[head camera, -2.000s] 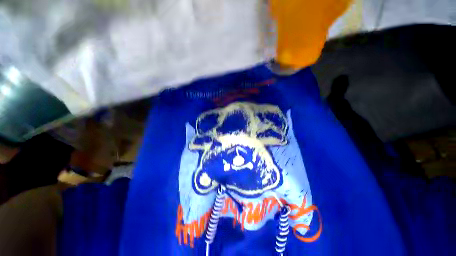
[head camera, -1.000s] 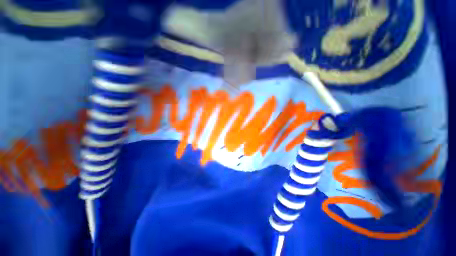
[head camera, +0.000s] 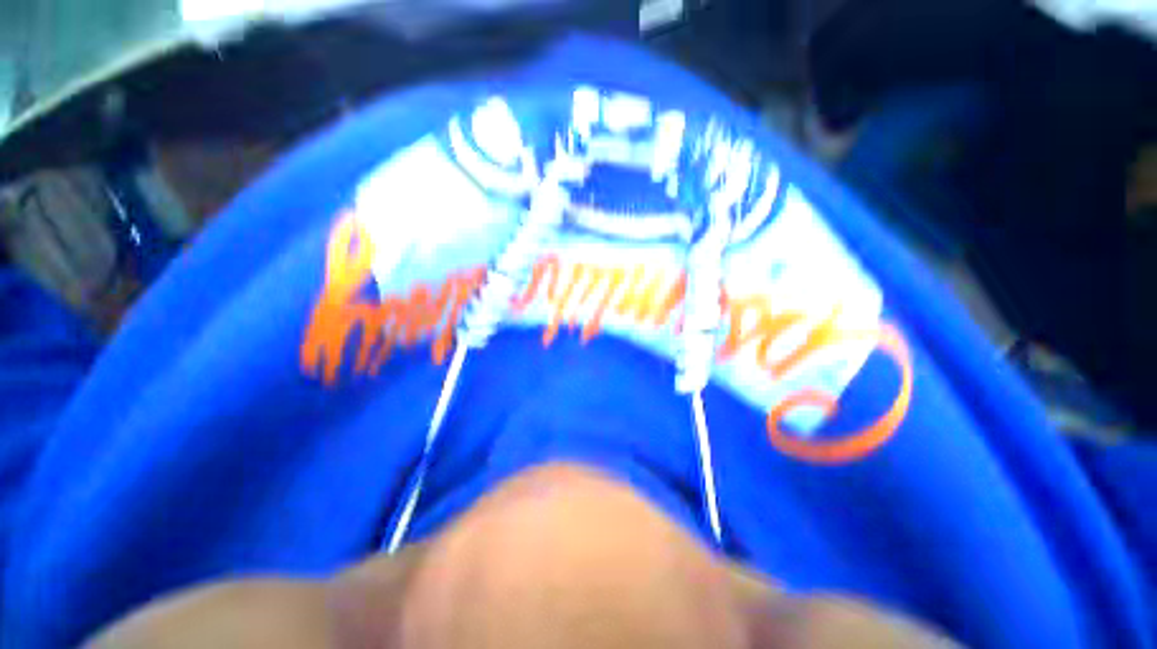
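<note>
The front of the blue top (head camera: 254, 393) that I wear fills most of the view. It has a white patch with orange lettering (head camera: 609, 298) and two white drawstrings (head camera: 438, 425) hanging down. Blurred bare skin shows at the bottom edge. Neither my left hand nor my right hand can be made out. No tool or work part can be made out.
A pale green, blurred bench-like surface with a curved edge (head camera: 140, 57) lies at the top left. Dark, unclear shapes fill the upper right (head camera: 977, 140). A greyish, blurred thing (head camera: 76, 228) is at the far left.
The white cloth and the orange thing at the top two seconds ago are out of view. The print looks smaller than one second ago, and bare skin has come in at the bottom.
</note>
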